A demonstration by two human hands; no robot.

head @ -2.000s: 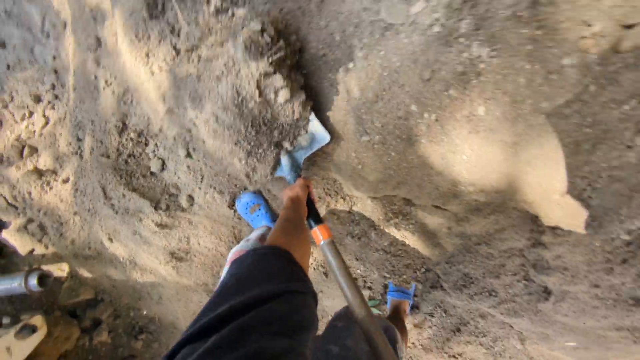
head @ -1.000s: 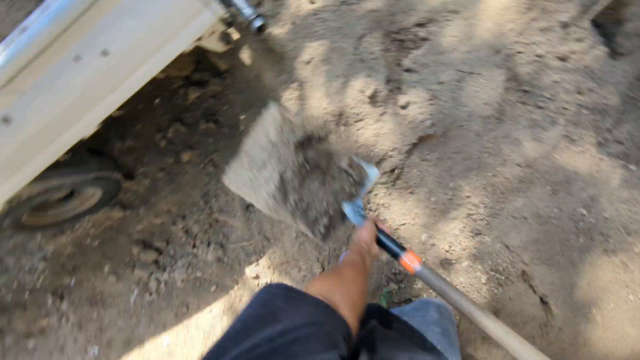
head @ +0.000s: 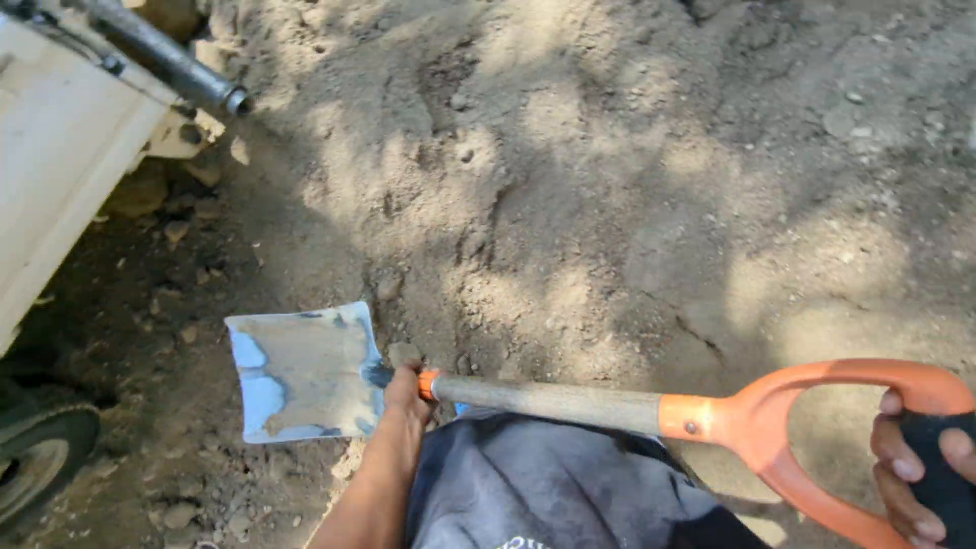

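A square-bladed shovel lies across the lower part of the view, its blade to the left and its orange D-shaped handle to the right. My left hand is closed around the lower shaft, just behind the metal blade, which carries only a thin film of dirt over its worn blue surface. At the right edge, my right hand grips the black grip of the D-handle, fingers curled around it. Below the wooden shaft is my dark clothing.
A pale metal panel with a metal pipe at its corner juts in at the upper left. Under it is a wheel. Uneven soil with small stones spreads around, and larger stones lie near the panel.
A second ago the blade bore a heap of dirt; now the heap is off it. My right hand and the D-handle have come into view. The view has shifted strongly.
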